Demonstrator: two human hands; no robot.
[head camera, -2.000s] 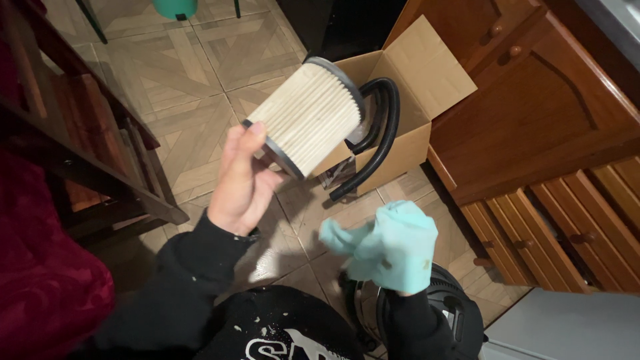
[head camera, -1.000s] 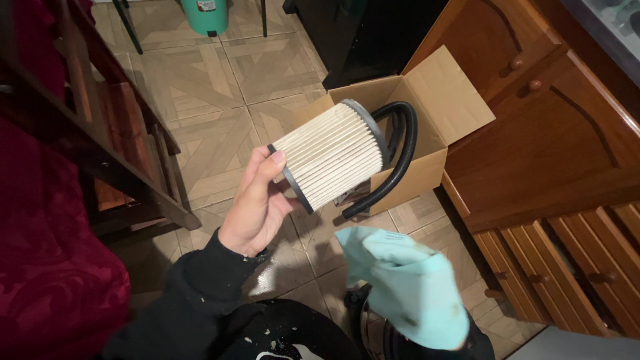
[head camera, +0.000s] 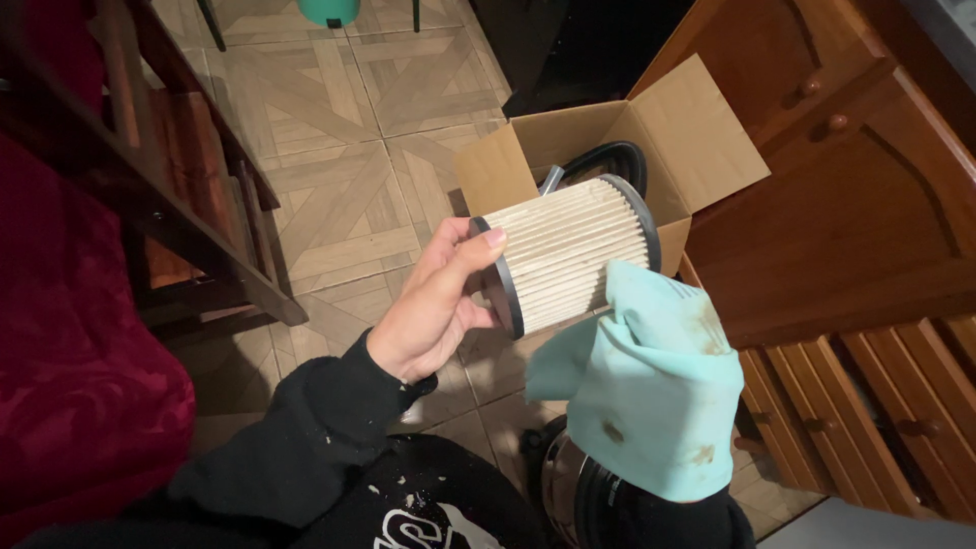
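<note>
My left hand (head camera: 438, 297) grips a pleated cylindrical filter cartridge (head camera: 572, 255) by its dark rim at the near-left end, thumb on top. The cream pleats look dusty. A light teal cloth (head camera: 656, 412) with brown stains covers my right hand (head camera: 648, 381), so its fingers are hidden. The top of the cloth overlaps the filter's lower right edge; whether it touches cannot be told. Under the right arm stands a round canister with a shiny metal wall (head camera: 563, 488) and black parts, partly hidden.
Behind the filter, an open cardboard box (head camera: 701, 137) holds a black hose (head camera: 629, 156). Wooden cabinets (head camera: 854, 206) line the right. A dark wooden frame (head camera: 221, 244) and red cloth (head camera: 69, 343) are at left. A green bucket (head camera: 328, 9) stands at the top on tiled floor.
The cloth-covered hand has come up beside the filter; it was lower and apart from it before. The black hose end that hung over the box's near side no longer shows there.
</note>
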